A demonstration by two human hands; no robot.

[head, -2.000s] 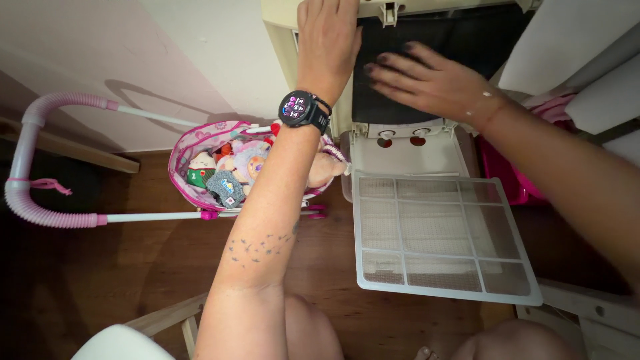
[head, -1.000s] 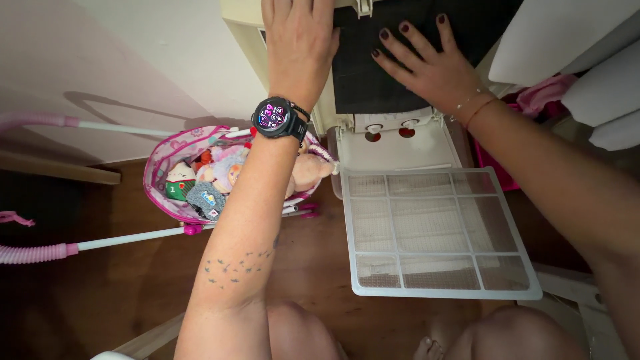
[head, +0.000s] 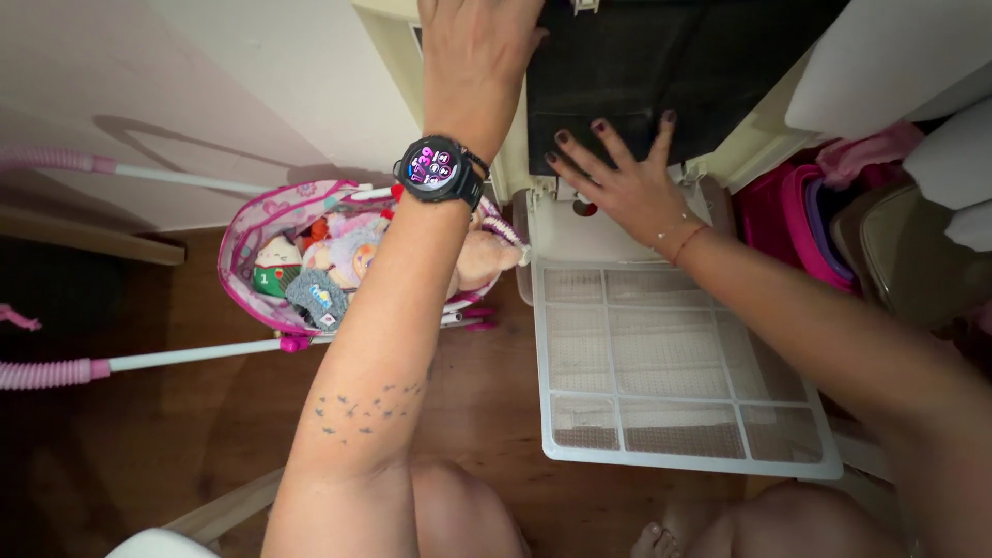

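A black panel, perhaps a filter (head: 620,77), lies in the cream plastic housing (head: 391,23) of an appliance. My left hand (head: 480,70), with a smartwatch at the wrist, rests at the panel's left edge; its fingertips are cut off by the top of the view, so its hold cannot be told. My right hand (head: 632,182) lies with fingers spread on the panel's lower edge and holds nothing. Below it, a white plastic mesh filter frame (head: 670,399) juts out over the floor from the lower part of the appliance.
A pink toy stroller (head: 232,263) holding soft toys stands left of my left forearm, its handle tubes reaching left. Pink tubs (head: 806,225) and a beige bag (head: 903,256) are at the right, under hanging pale cloth (head: 852,62). Part of a white seat (head: 159,546) shows at lower left.
My right hand has moved down the black panel to its lower edge, fingers still spread. My left hand stays near the panel's left edge.
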